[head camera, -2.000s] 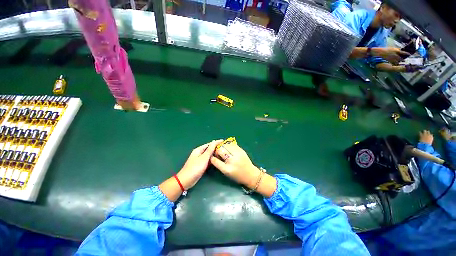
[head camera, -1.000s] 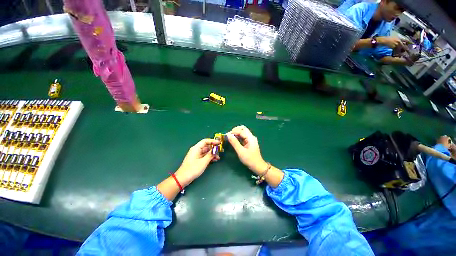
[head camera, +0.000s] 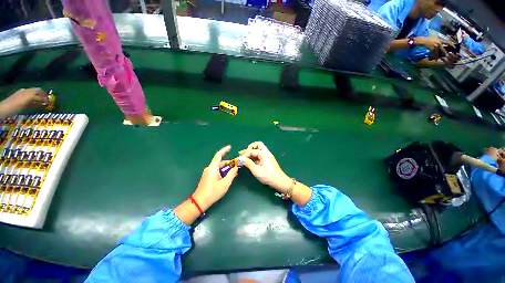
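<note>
My left hand (head camera: 215, 179) holds a small yellow unit (head camera: 233, 163) in its fingertips above the green surface (head camera: 166, 182). A dark, bluish end piece (head camera: 224, 169) shows at the unit's near left end, by my left fingers. My right hand (head camera: 264, 164) pinches the unit's other end with thumb and forefinger. The fingers hide part of the unit, and any thin lead cannot be made out. Another yellow unit (head camera: 228, 108) with a dark end piece lies on the surface beyond my hands.
White tray (head camera: 62, 166) with rows of units at left; another person's hand (head camera: 25, 101) behind it. Pink-wrapped post (head camera: 119, 77) at upper left. Black boxy device (head camera: 415, 171) with cable at right. More units (head camera: 370, 115) beyond it. Clear trays (head camera: 349, 36) on the far ledge; a person at upper right.
My right hand has come back down and in to the unit, which is now tilted sideways. Units on the surface have shifted left. Another person's hand has reached the unit at far left.
</note>
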